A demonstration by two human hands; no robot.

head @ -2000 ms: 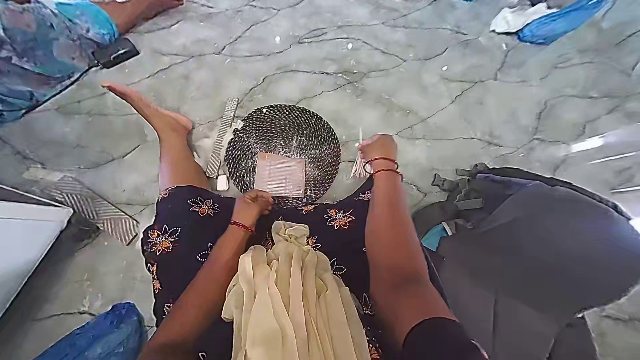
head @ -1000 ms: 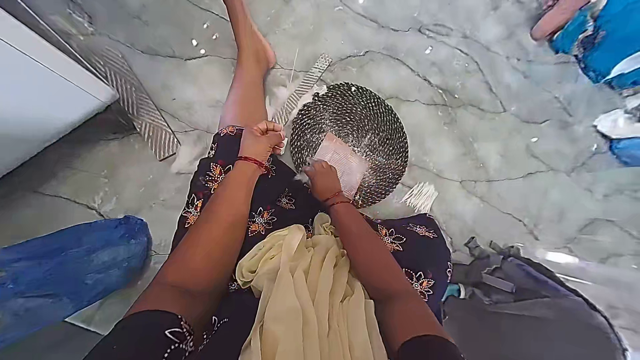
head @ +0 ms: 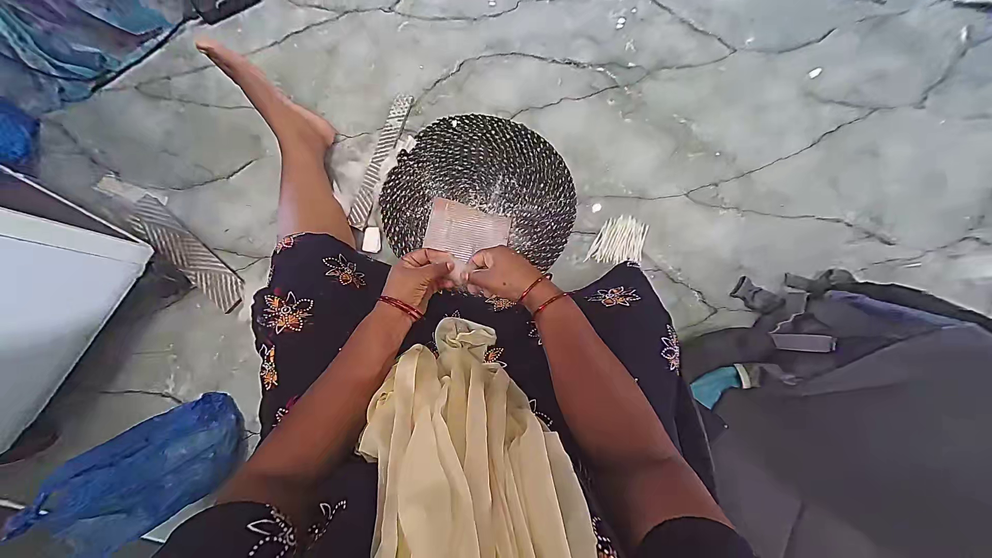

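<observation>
A round, coiled black-and-white mat (head: 488,163) lies on the floor in front of my lap. On its near part rests a flat, pinkish ridged square (head: 467,229). My left hand (head: 422,275) is at the square's near left corner, thumb and fingers pinched together. Close beside it, my right hand (head: 496,273) has its fingers curled at the near right edge. Whether either hand grips the square or something small between them cannot be told. A bundle of thin white sticks (head: 618,239) lies right of the mat, near my knee.
Left of the mat are a striped strip (head: 381,163) and a small white block (head: 372,239). Another striped strip (head: 186,252) lies farther left, near a white panel (head: 62,287). A blue plastic bag (head: 147,473) is at lower left, a dark grey bag (head: 860,418) at right.
My left hand was raised left of the mat one second ago and is now beside my right hand at the square's near edge. The view has turned.
</observation>
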